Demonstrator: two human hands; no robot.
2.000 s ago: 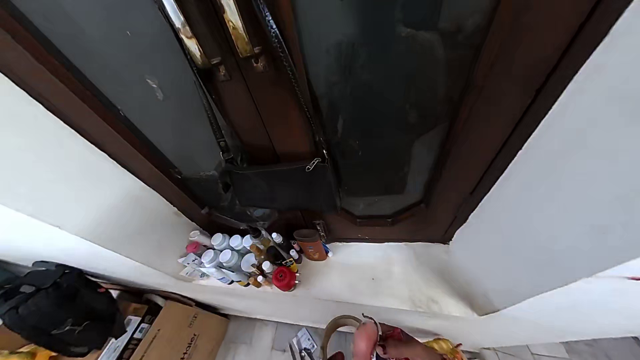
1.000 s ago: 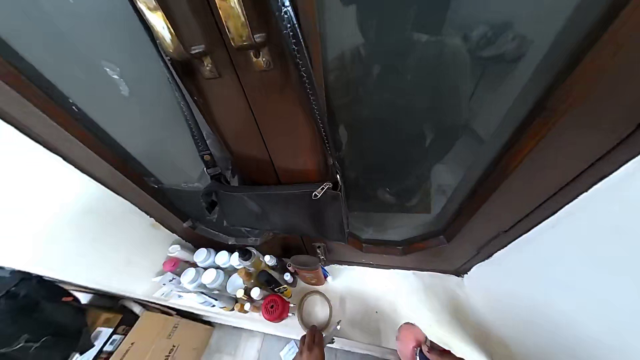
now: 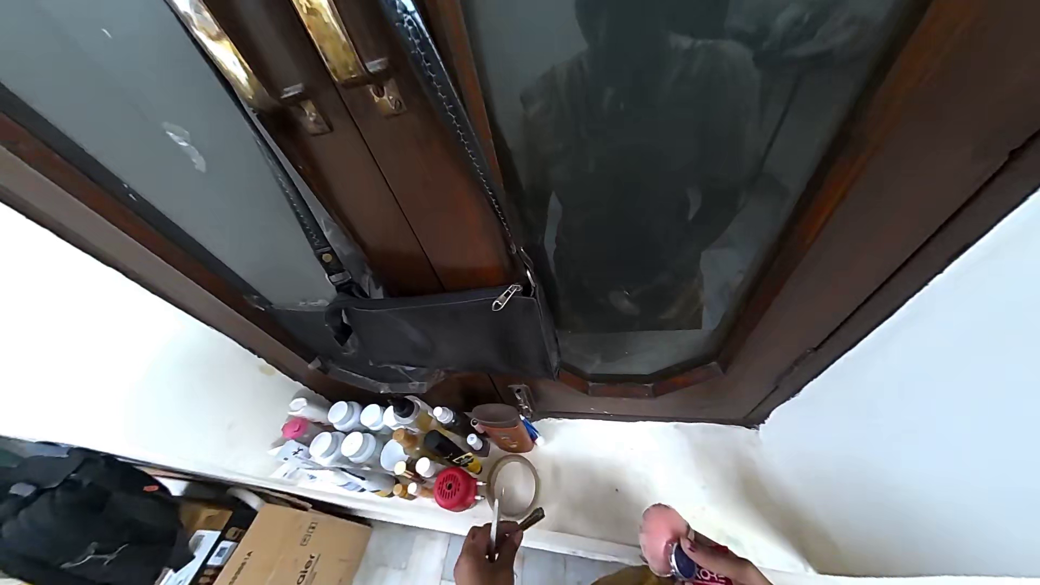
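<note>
My left hand point(image 3: 487, 552) is at the bottom centre, its fingers closed on a thin pale stick-like item point(image 3: 495, 520) and a short dark brown piece point(image 3: 531, 518). Just beyond it a roll of tape point(image 3: 513, 486) lies on the white ledge. My right hand point(image 3: 719, 561), at the lower right, grips a small dark red container with writing and a dark rim point(image 3: 686, 562). A round pink piece point(image 3: 662, 532) sits against that container; whether it is a lid or a puff I cannot tell.
Several bottles point(image 3: 361, 447), a red round plug-in device point(image 3: 455, 489) and a brown leather holder point(image 3: 502, 426) crowd the ledge's left part. A black bag point(image 3: 447, 333) hangs from the brass door handles point(image 3: 329, 41). Below left are a cardboard box point(image 3: 292, 544) and a black backpack point(image 3: 81, 520).
The tape roll, near my hands two seconds ago, now lies on the ledge, and my left hand has come off it. My hands are farther apart than two seconds ago. The view has moved closer to the door.
</note>
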